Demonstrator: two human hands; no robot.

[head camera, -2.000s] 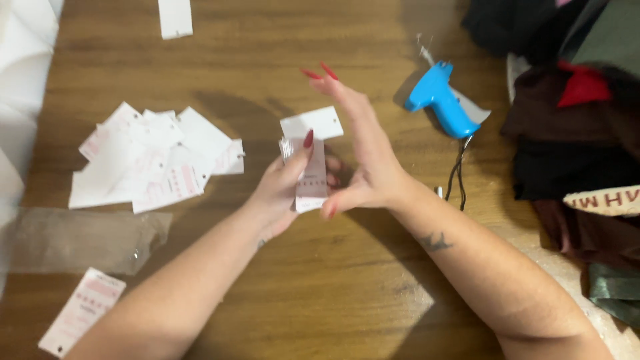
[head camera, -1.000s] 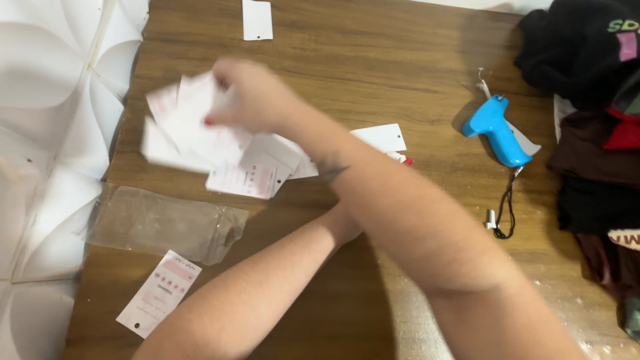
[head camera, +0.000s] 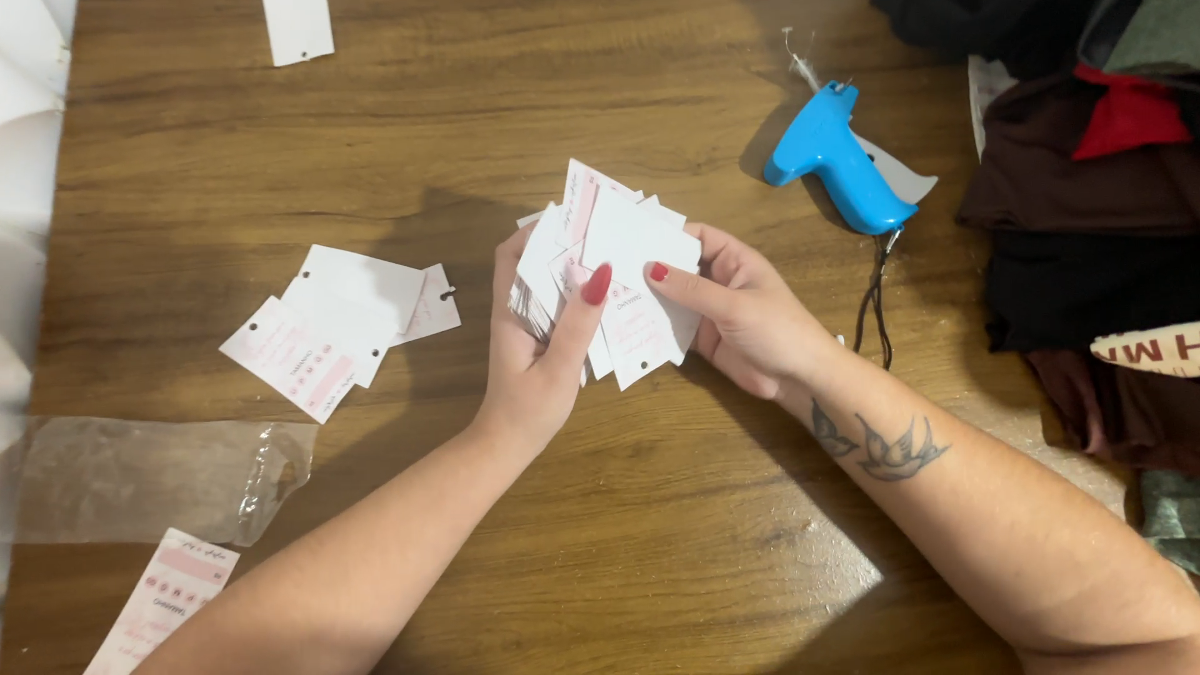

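Between my two hands is a loose bundle of white and pink card hang tags (head camera: 637, 234), fanned at uneven angles near the middle of the view. My left hand (head camera: 539, 347) grips the stacked edge, its thumb on top. My right hand (head camera: 741, 305) holds the other side, thumb pressed on the upper tags and fingers behind, partly hidden. Several punched tags (head camera: 347, 300) lie overlapping on the wooden table, left of my left hand. A blue tagging gun (head camera: 834, 164) with a black wrist cord lies beyond my right hand.
A clear plastic bag (head camera: 141, 478) lies at the left, with a printed tag (head camera: 169, 595) just below it. One white tag (head camera: 300, 28) is at the top edge. Folded dark clothes (head camera: 1078, 187) are piled along the right side. A white textured surface (head camera: 28, 169) borders the table's left edge.
The pile at the left is smaller, and the bundle in my hands is much larger. My right hand has come back from that pile and now holds tags beside my left hand.
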